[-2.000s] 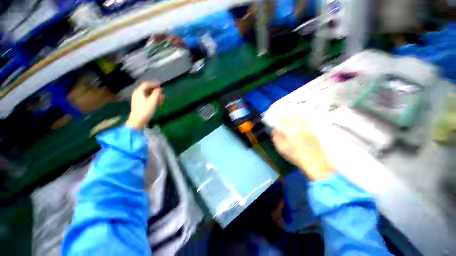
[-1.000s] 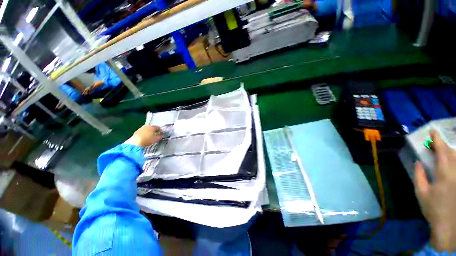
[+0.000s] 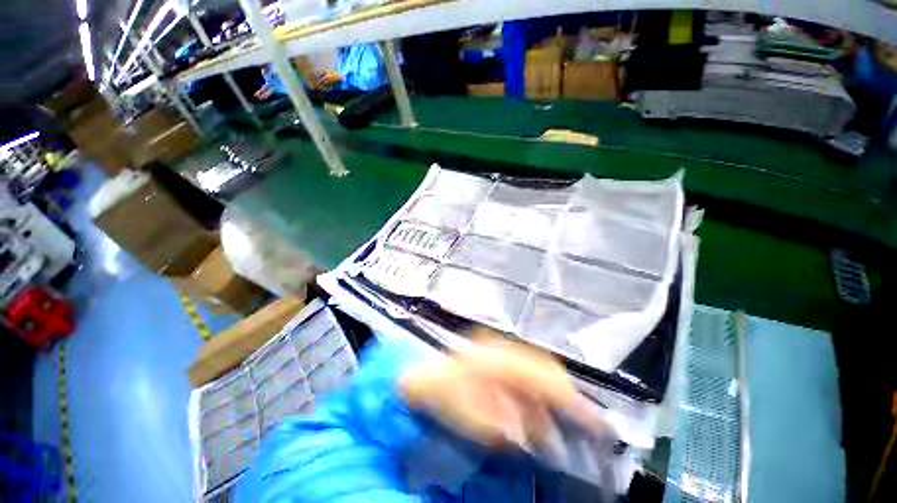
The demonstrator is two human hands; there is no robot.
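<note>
My left hand (image 3: 502, 393), blurred, is low in front of the stacked trays. Its fingers are closed on a thin grey phone housing (image 3: 582, 450), also blurred, at the bottom centre. The black blister trays (image 3: 644, 359) lie stacked on the bench. A crinkled white interleaf sheet (image 3: 521, 255) covers most of the top tray. Slotted phone housings (image 3: 421, 237) show in pockets at its left side. My right hand is not in view.
A pale blue sheet (image 3: 795, 393) with a clear strip lies right of the stack. Another covered tray (image 3: 266, 403) is at lower left beside a cardboard box (image 3: 246, 339). A loose slotted grey piece (image 3: 850, 275) lies at right. Shelf posts (image 3: 300, 93) stand behind.
The view has swung left. My left hand has moved from the tray's left side to low in front of the stack, now with a housing. My right hand and the pendant have left the picture.
</note>
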